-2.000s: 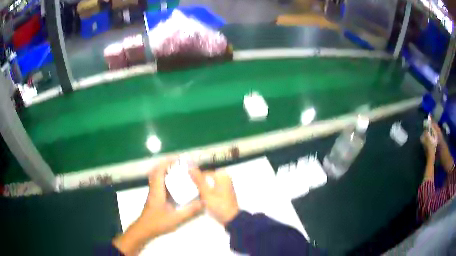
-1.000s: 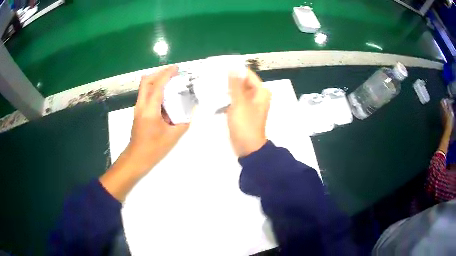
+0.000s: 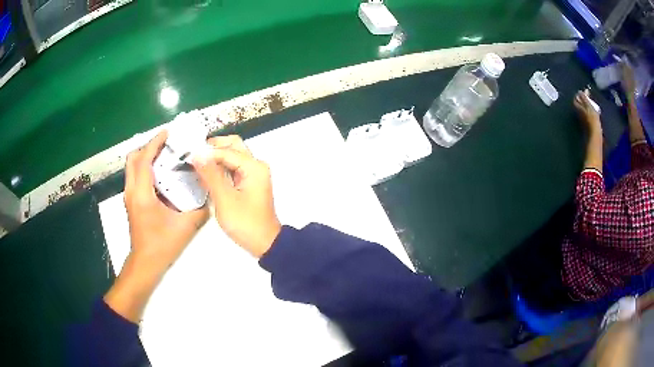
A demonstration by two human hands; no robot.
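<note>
A white power adapter (image 3: 181,188) is held in my left hand (image 3: 161,226), over the upper left of a white work sheet (image 3: 237,287). My right hand (image 3: 240,190) holds a white cleaning cloth (image 3: 188,136) against the adapter's upper part. The cloth bunches between the fingers and covers part of the housing. Whether the pins are under it cannot be told. White adapters with metal pins up (image 3: 387,145) stand side by side at the sheet's right edge.
A clear bottle with a white cap (image 3: 462,100) stands right of the adapters. Beyond the chipped rail (image 3: 323,84), the green conveyor (image 3: 251,43) carries an adapter (image 3: 378,18). Another adapter (image 3: 544,87) lies on the dark green bench near a person in a checked sleeve (image 3: 620,208).
The view has shifted, so my hands and the sheet appear further left. The cloth is now bunched smaller at the adapter, where it was spread wider before. The neighbour shows more fully.
</note>
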